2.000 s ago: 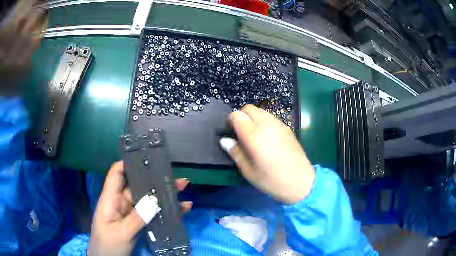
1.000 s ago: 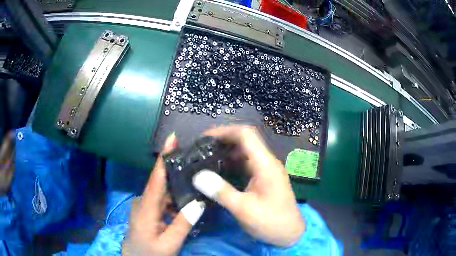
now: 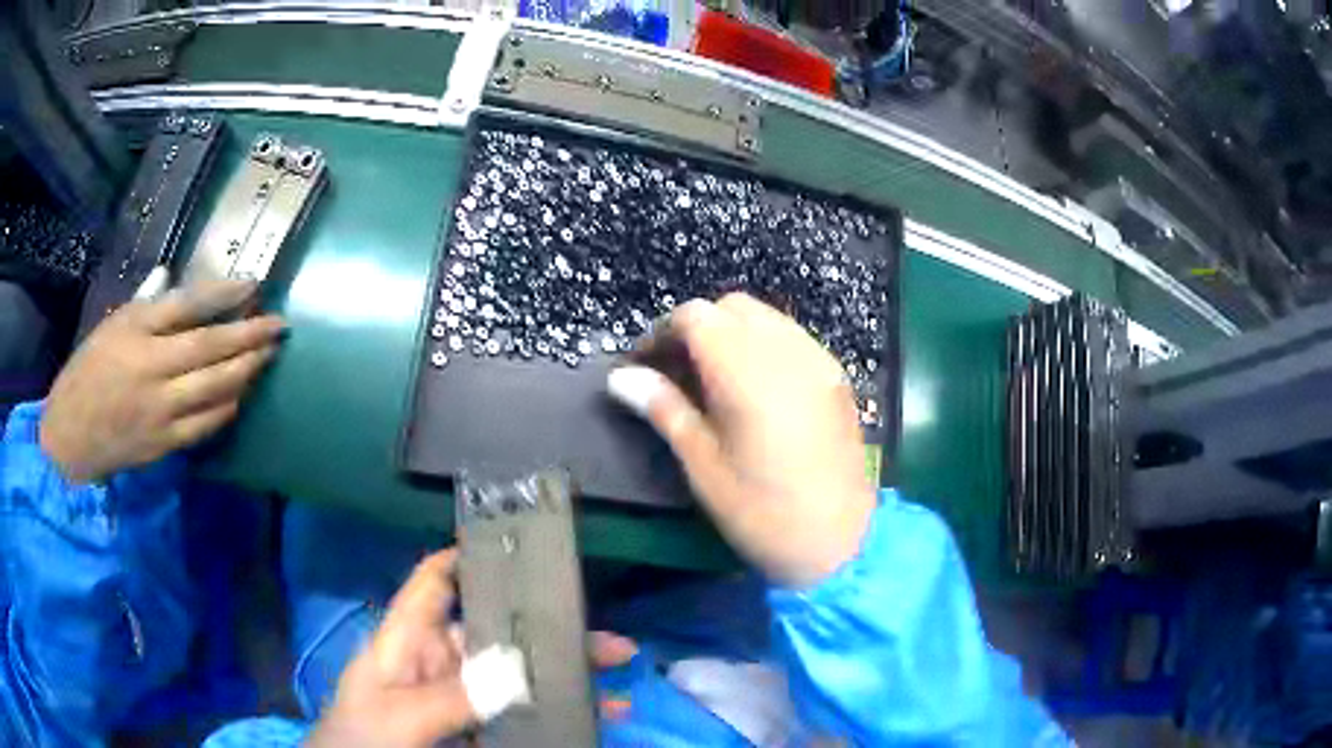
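A metal plate (image 3: 529, 614) is held upright-ish at the bottom centre, its holed end toward the tray. My left hand (image 3: 424, 680) grips it from below, with a white covering on the thumb over its face. My right hand (image 3: 767, 431) is over the black parts tray (image 3: 511, 424), thumb and fingers bent together at the near edge of the loose ring hardware (image 3: 628, 241). The right thumb also has a white covering. Whether a ring is between the right fingertips is hidden.
Another person's hand (image 3: 154, 373) touches plates (image 3: 260, 219) at the left. A plate stack (image 3: 1063, 439) stands at right beside an aluminium post (image 3: 1242, 417). Another plate (image 3: 628, 95) lies behind the tray along the conveyor rail (image 3: 1008, 271). A red bin (image 3: 763, 53) is beyond.
My right hand has left the held plate and is back over the rings. The held plate shows more fully and lower. Another person's hand and a second plate have appeared at left.
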